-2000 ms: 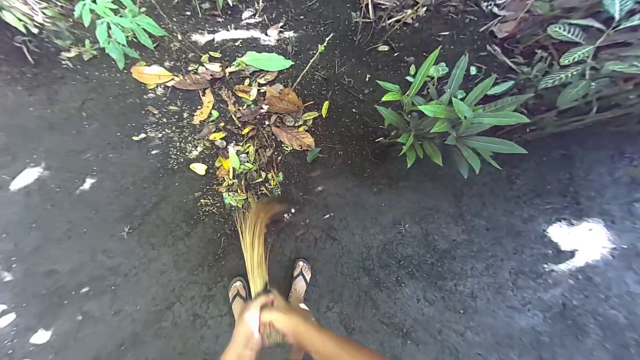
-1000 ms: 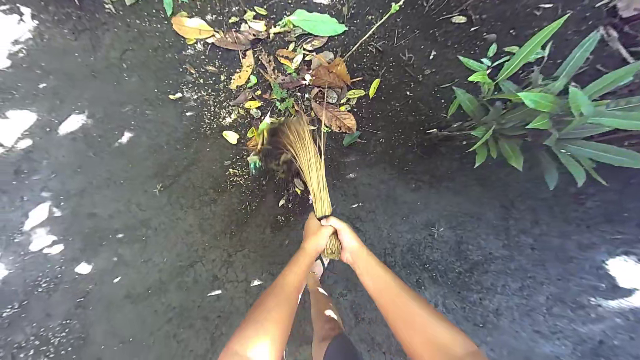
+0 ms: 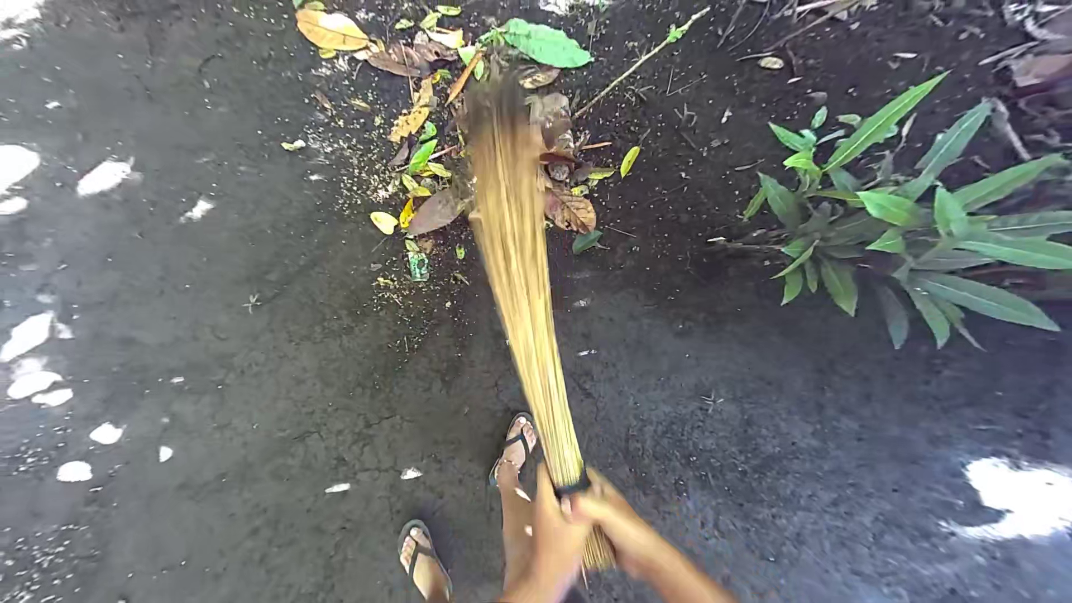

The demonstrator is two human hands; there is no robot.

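Both of my hands grip a stick broom near its dark binding, at the lower middle of the head view. My left hand is on the left side of the bundle and my right hand wraps it from the right, touching the left. The bristles stretch up and slightly left, and their blurred dark tips lie over a pile of fallen leaves. A brown dry leaf, a large green leaf and a yellow-orange leaf show around the tips. Part of the pile is hidden under the broom.
Dark bare soil spreads around my sandalled feet. A leafy green plant grows at the right. A thin twig lies beside the pile. Patches of sunlight fall on the ground.
The broom's tips have moved up from the near edge of the pile onto the leaves. Both hands still hold the broom. The left foot now stands apart from the other, farther back.
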